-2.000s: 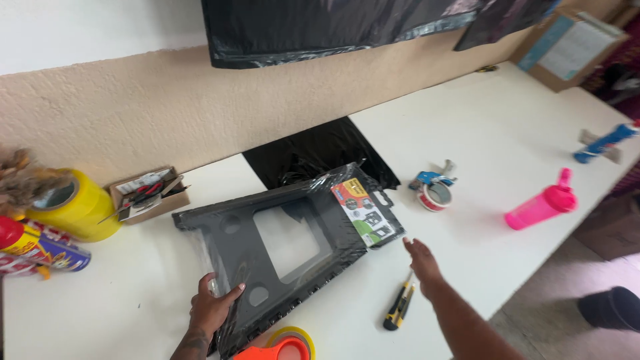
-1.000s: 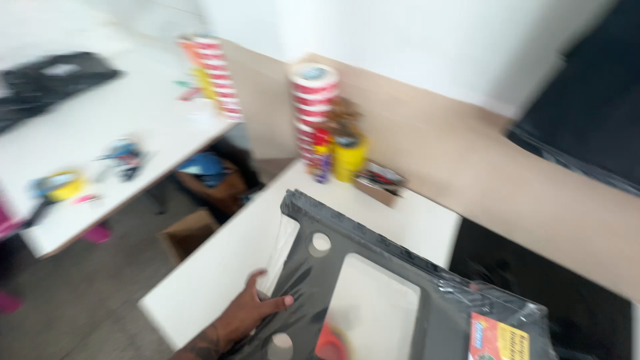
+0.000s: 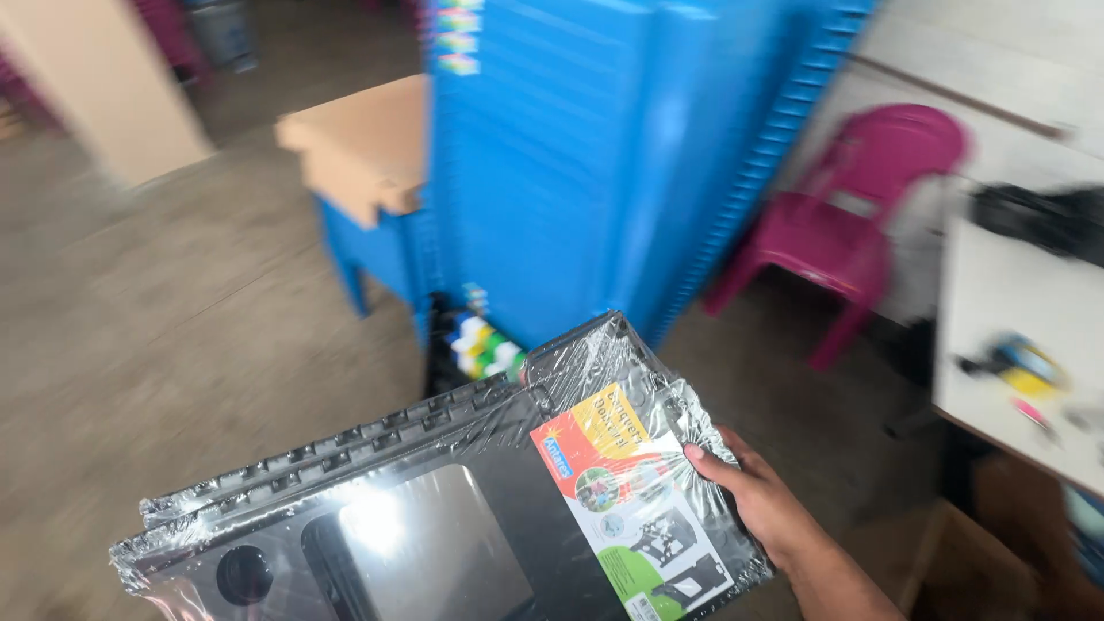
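Note:
A folding step stool of black plastic (image 3: 517, 483), wrapped in clear film, fills the lower middle of the view. Near its right end it bears a printed paper label (image 3: 634, 509) in orange, white and green. My right hand (image 3: 750, 492) grips the stool's right end, its thumb on top of the film and its fingers behind the edge. The lower left part of the stool is cut off by the frame, and my left hand does not show.
A tall stack of blue plastic (image 3: 569, 155) stands ahead, with a cardboard box (image 3: 371, 138) on a blue stool (image 3: 375, 250) beside it. A magenta plastic chair (image 3: 837, 224) stands right of it. A white table (image 3: 1026, 302) with tape and black plastic is at far right.
The view has swung far away from the first table. The stool, which lay on that table two seconds ago, is now held up over the floor, my right hand on its labelled end.

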